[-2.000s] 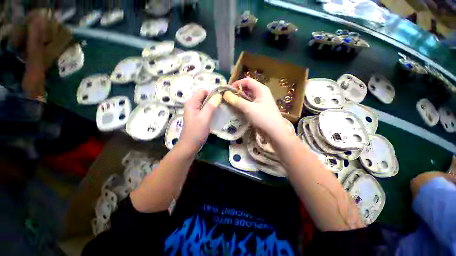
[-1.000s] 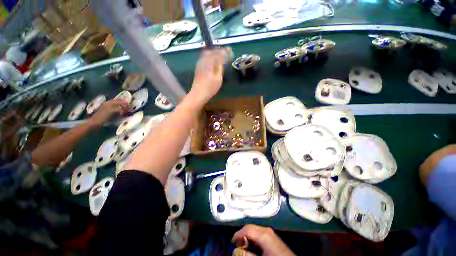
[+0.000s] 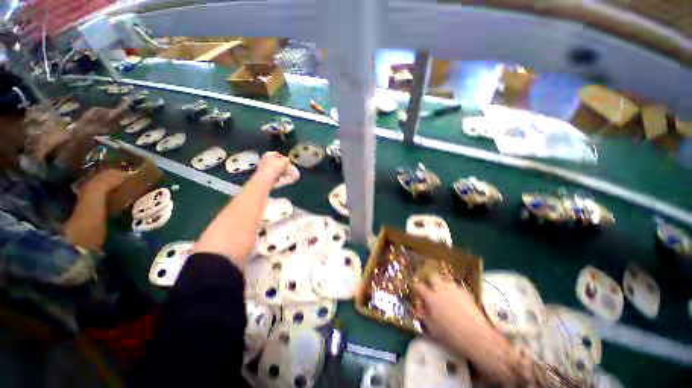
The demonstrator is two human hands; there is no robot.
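Observation:
My left hand [image 3: 275,164] is stretched out left of the grey post, its fingers closed at a cream housing cover [image 3: 287,177] low over the green bench. My right hand [image 3: 448,303] reaches into the small cardboard parts box [image 3: 368,297]; its fingers are among shiny silver and coppery metal fittings [image 3: 391,282], and blur hides whether they pinch one. Loose cream covers lie heaped left of the box [image 3: 292,356] and right of it [image 3: 516,303], partly under my right forearm.
A grey metal post [image 3: 357,136] stands just behind the box. Part-built units [image 3: 476,192] stand in a row beyond it. A hand tool's metal shaft [image 3: 370,352] lies before the box. At left, another person's arm [image 3: 91,201] reaches to a second cardboard box [image 3: 133,178].
The view has turned left and shows more of the far side. My right hand has moved from the bench edge into the parts box. My left hand is now at a cover left of the post.

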